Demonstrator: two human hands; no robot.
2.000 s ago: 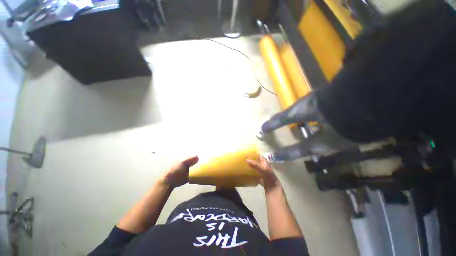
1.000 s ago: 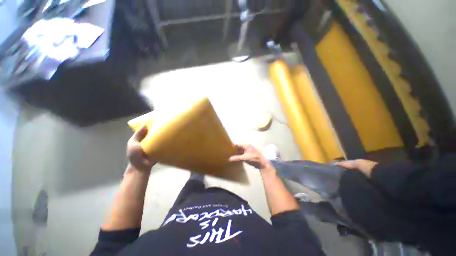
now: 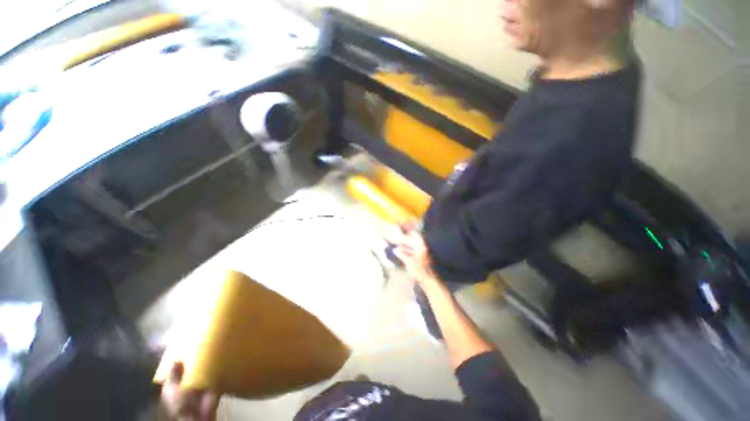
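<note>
A folded or curved yellow sheet (image 3: pixel 263 341) is at the lower left, in front of me. My left hand (image 3: pixel 187 398) grips its lower left edge, near the bottom of the picture. My right hand (image 3: pixel 414 251) is off the sheet, reached forward beside the other person's arm, in front of the lower yellow roll (image 3: pixel 374 200). It is blurred, and whether its fingers hold anything cannot be told.
A person in black (image 3: pixel 543 156) stands close on the right, against the long black machine (image 3: pixel 654 205) with yellow sheet (image 3: pixel 419 140) across it. A white-topped table (image 3: pixel 206 70) is at upper left, with a round-headed fan (image 3: pixel 267 117) by its edge.
My right hand has let go of the yellow sheet and moved forward. My left hand has moved lower left with the sheet. The view has swung, bringing the other person's upper body and the table into sight.
</note>
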